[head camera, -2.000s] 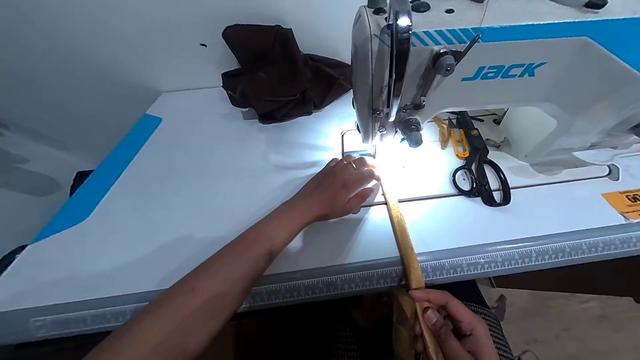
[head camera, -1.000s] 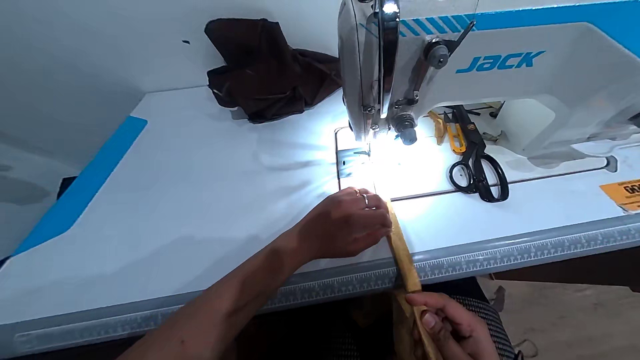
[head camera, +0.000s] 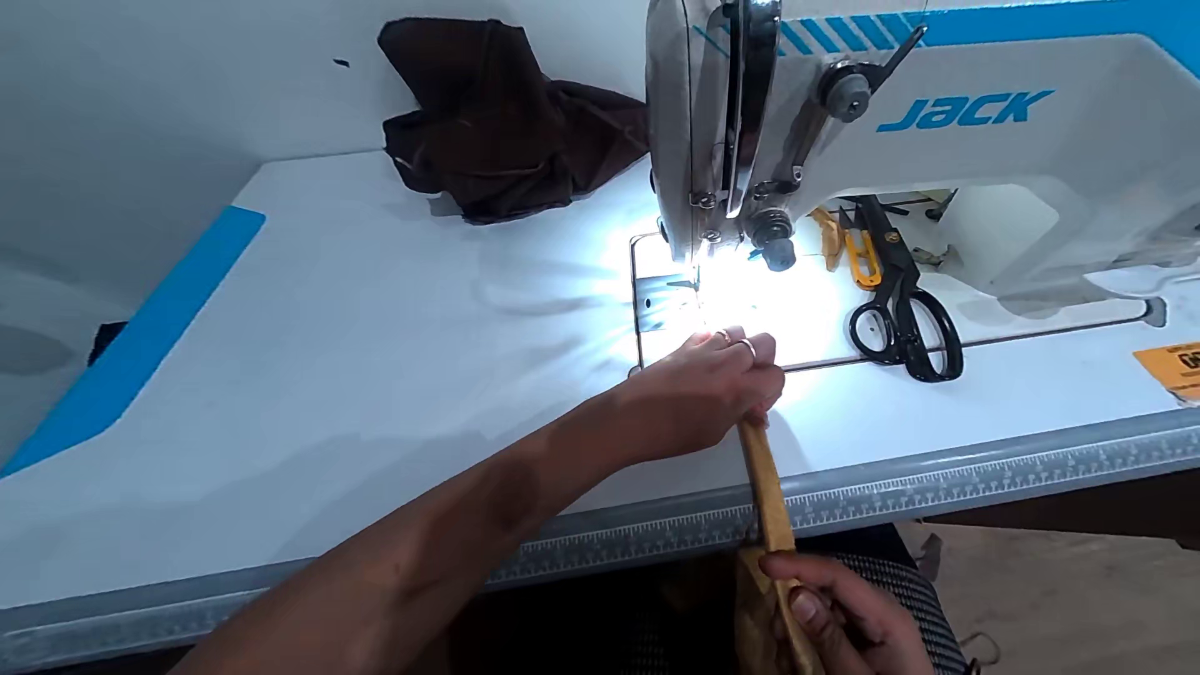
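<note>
My left hand (head camera: 717, 389), with rings on its fingers, grips a narrow folded strip of mustard-yellow fabric (head camera: 769, 487) just in front of the needle area. Below the table's front edge, my right hand (head camera: 844, 614) pinches the same strip between thumb and fingers, and more of the yellow cloth hangs there. Over the brightly lit bed stands the head of a Jack sewing machine (head camera: 937, 141). The strip's far end is hidden by my left hand and the glare.
Black-handled scissors (head camera: 905, 309) and yellow thread snips (head camera: 861, 258) lie under the machine arm. A crumpled dark brown cloth (head camera: 506, 122) sits at the back. A measuring scale (head camera: 637, 544) runs along the front edge. An orange label (head camera: 1172, 368) is at the right.
My left hand has moved from beside the needle toward the front edge, onto the strip. My right hand stays below the edge, holding the strip.
</note>
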